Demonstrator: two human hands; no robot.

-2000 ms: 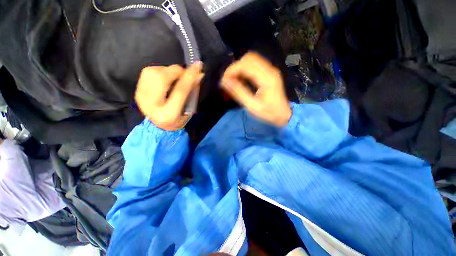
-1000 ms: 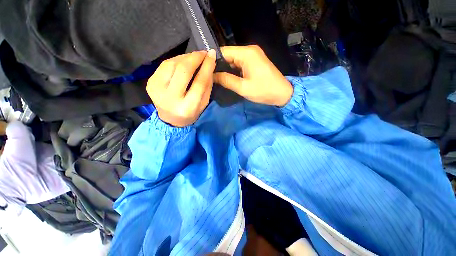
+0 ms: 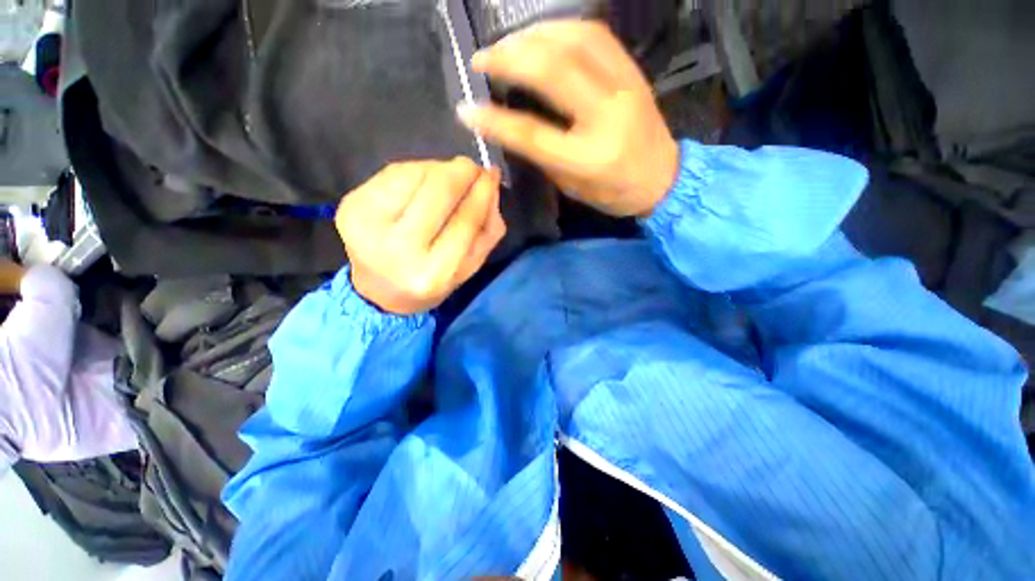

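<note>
A dark grey garment (image 3: pixel 352 97) lies across the upper left and hangs towards my lap. A zipper (image 3: pixel 462 51) with silvery teeth runs down its right edge. My left hand (image 3: pixel 420 233) is closed on the lower end of the zipper, fingertips pinched together. My right hand (image 3: pixel 585 119) is above and to the right, slightly blurred, thumb and forefinger apart at the zipper's right side. The thumb tip is at the teeth; whether it touches them I cannot tell. No zipper slider shows.
The ruler-marked table edge (image 3: pixel 533 14) shows at the top. A person's pale lilac sleeve (image 3: pixel 62 375) is at the far left beside piled dark garments (image 3: pixel 210 397). More dark garments (image 3: pixel 908 227) lie at the right. My blue smock fills the bottom.
My right hand has moved up and right from beside my left hand, and its thumb and forefinger have spread. My left hand has moved slightly down, still on the zipper. More of the table edge shows.
</note>
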